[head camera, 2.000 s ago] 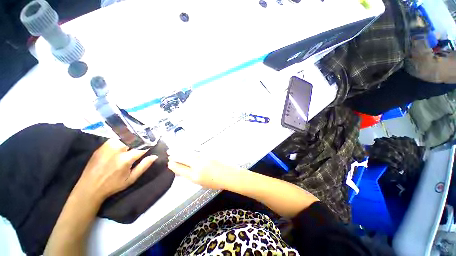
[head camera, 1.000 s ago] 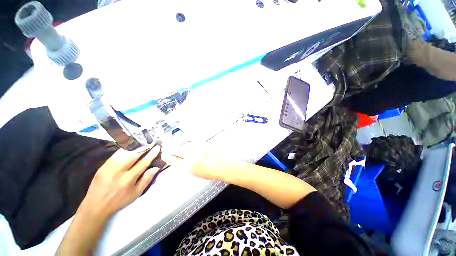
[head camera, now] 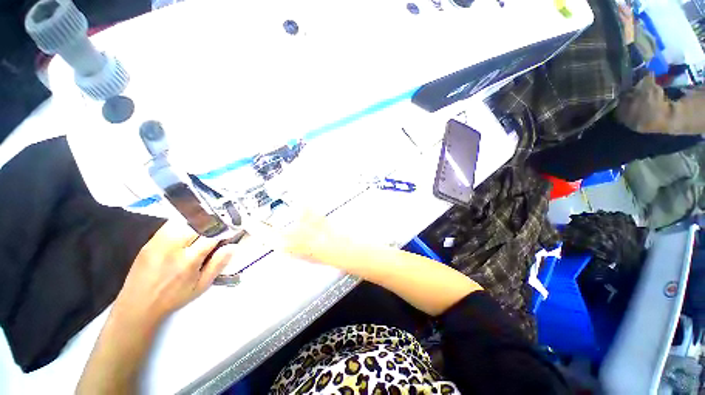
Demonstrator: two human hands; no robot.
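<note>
The dark garment piece (head camera: 66,239) lies on the table left of the needle area, with a small dark edge showing at my left fingertips. My left hand (head camera: 170,266) is on its right end, thumb and index finger close together on that edge. My right hand (head camera: 301,235) is beside the needle area, washed out by bright light; whether its fingers hold cloth cannot be told. The presser foot area (head camera: 263,200) is just above my hands. The white sewing machine head (head camera: 309,69) spans the view above.
A smartphone (head camera: 458,162) and blue thread snips (head camera: 396,185) lie right of the needle area. Plaid garments (head camera: 495,247) hang at the right table edge. A blue bin (head camera: 560,301) is at lower right. Another person's arm (head camera: 665,112) shows at upper right.
The dark cloth under my left hand has moved left and away, uncovering white table and a small metal edge below the fingers. My left hand has shifted slightly; my right hand stays near the needle area.
</note>
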